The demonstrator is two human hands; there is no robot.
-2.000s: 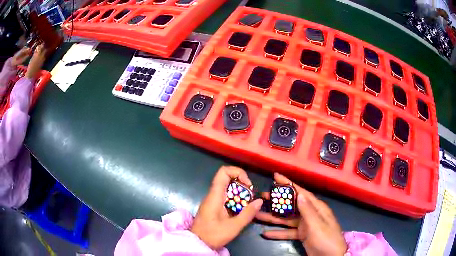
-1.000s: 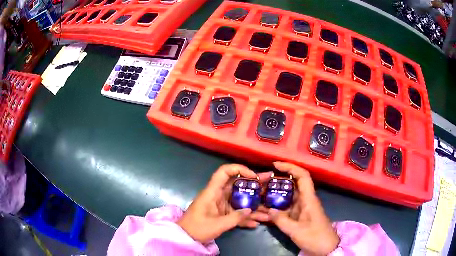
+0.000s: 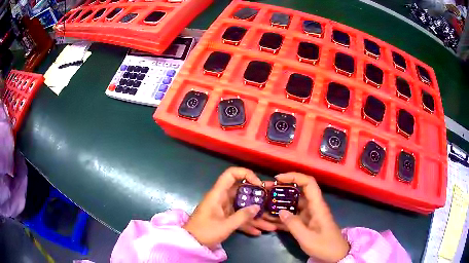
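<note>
My left hand [image 3: 222, 208] holds a smartwatch body [image 3: 249, 197] whose lit display shows a grid of round icons; my left thumb rests on its lower part. My right hand [image 3: 311, 218] holds a second smartwatch body [image 3: 284, 199], side by side with the first, its display showing a list with coloured dots; my right thumb is on its lower edge. The orange-red foam tray [image 3: 226, 137] lies just beyond my hands. Its nearest row holds watch bodies with back covers up [image 3: 282, 127]; the rows behind show black fronts [image 3: 299, 86]. Two pockets at its right end are empty.
A second tray [image 3: 154, 42] is at the upper left, by a calculator [image 3: 144, 77]. A pen [image 3: 71, 64] lies on paper [image 3: 60, 77]. Another tray [image 3: 21, 97] and a pink sleeve [image 3: 13, 180] are at the left edge. Papers [image 3: 455, 215] lie right.
The two watches, apart with colourful icon displays at first, came together side by side. Their displays changed to an icon grid and a list. The neighbour's hands left view at the left.
</note>
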